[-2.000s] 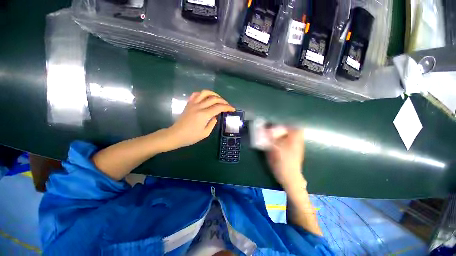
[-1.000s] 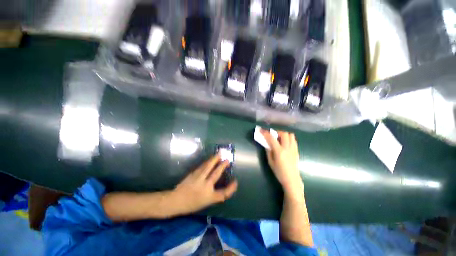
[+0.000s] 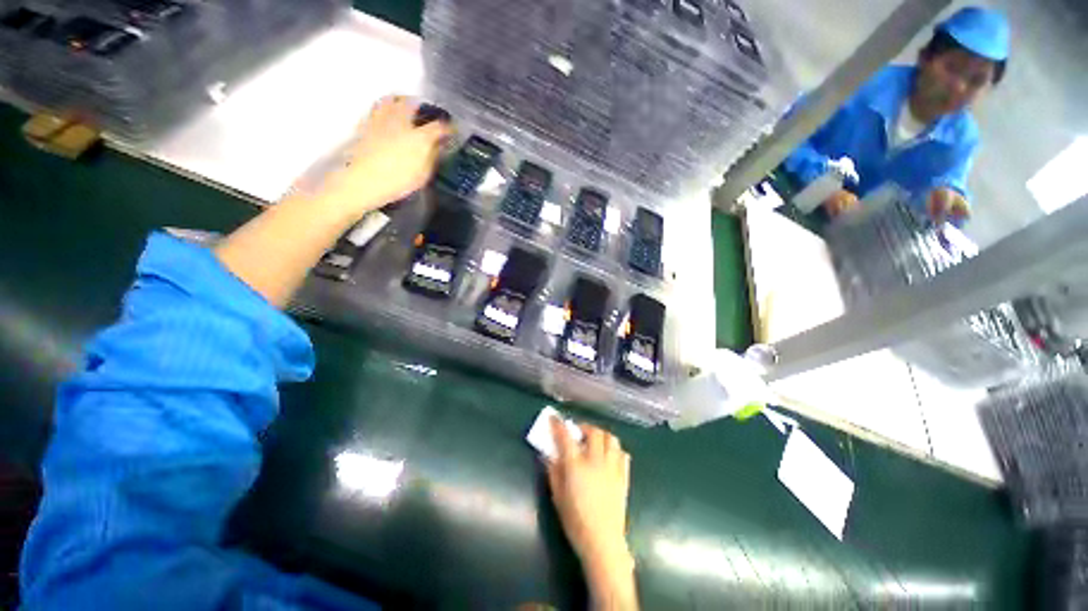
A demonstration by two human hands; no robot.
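Observation:
My left hand (image 3: 400, 149) reaches to the upper left part of the clear blister tray (image 3: 537, 374). Its fingers are on a dark phone (image 3: 431, 116) at the tray's far left pocket. Keypad phones (image 3: 587, 218) lie face up in the back row of pockets. Black handsets with white labels (image 3: 513, 294) lie in the front row. My right hand (image 3: 587, 480) is low over the green bench, just in front of the tray, with a small white card (image 3: 550, 434) at its fingertips.
Stacked clear trays (image 3: 573, 72) stand behind. A white card (image 3: 816, 481) hangs or lies at the right, near a grey pole (image 3: 943, 292). Another person in a blue cap and smock (image 3: 889, 131) works across the bench. A small cardboard piece (image 3: 62, 134) is at the left.
The view has swung up and to the left. My left hand has moved from the bench to the tray with the phone. My right hand still has the white card.

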